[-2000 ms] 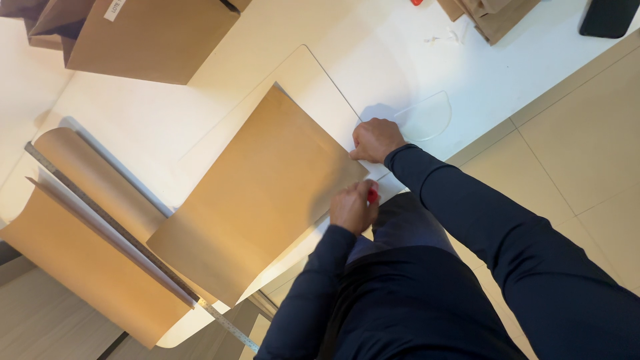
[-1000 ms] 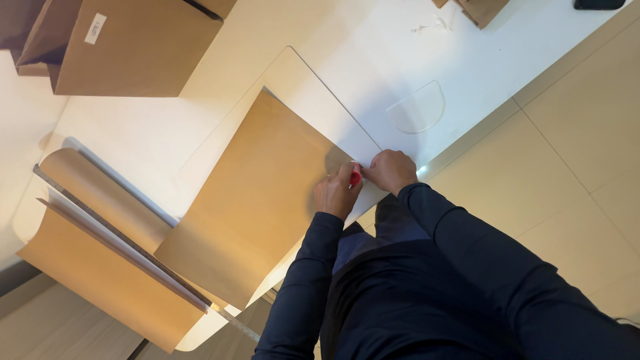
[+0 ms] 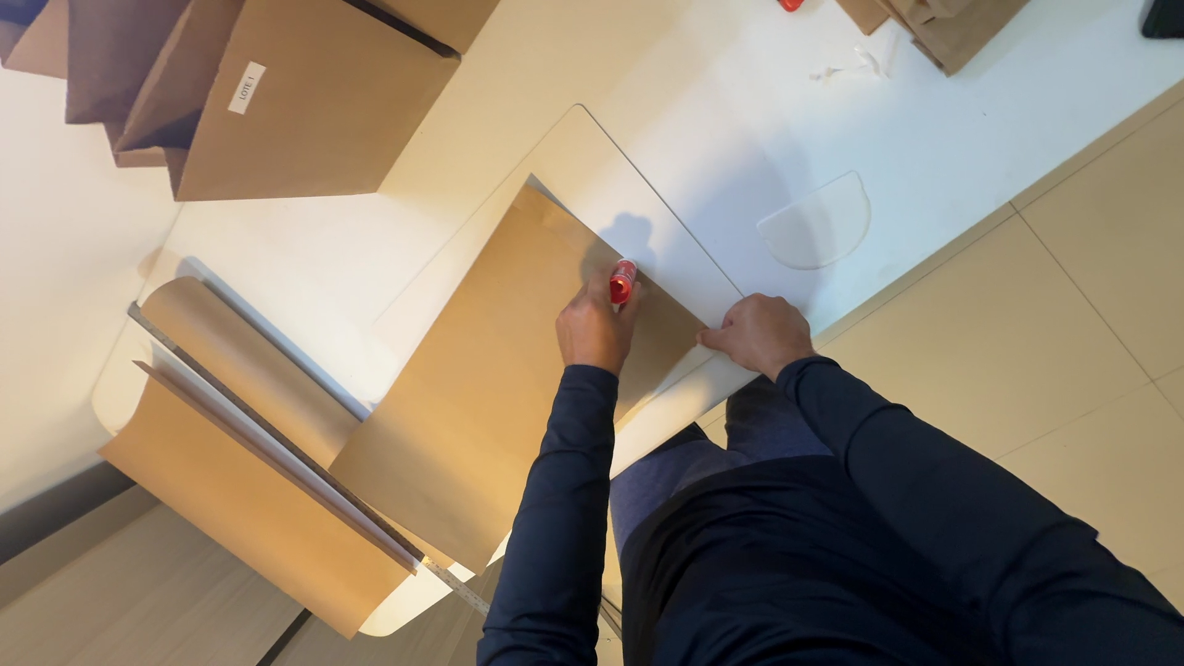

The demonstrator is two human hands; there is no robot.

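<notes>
A sheet of brown kraft paper [image 3: 481,342] lies on a thin clear sheet [image 3: 638,203] on the white table. My left hand [image 3: 595,326] grips a red glue stick [image 3: 623,280] at the paper's right edge, its end over the margin. My right hand [image 3: 763,333] rests at the paper's near right corner, with thumb and fingers on that corner and the clear sheet's edge; how firmly it pinches them cannot be told.
Brown paper bags [image 3: 305,111] stand at the far left. A kraft paper roll [image 3: 250,361] and a long metal ruler [image 3: 277,439] lie left. A clear half-round piece [image 3: 819,222], white scraps [image 3: 856,69] and folded brown paper [image 3: 957,28] are at the right.
My left hand has moved away from my right hand, up along the paper's right edge, with the red glue stick. My right hand remains around the near corner.
</notes>
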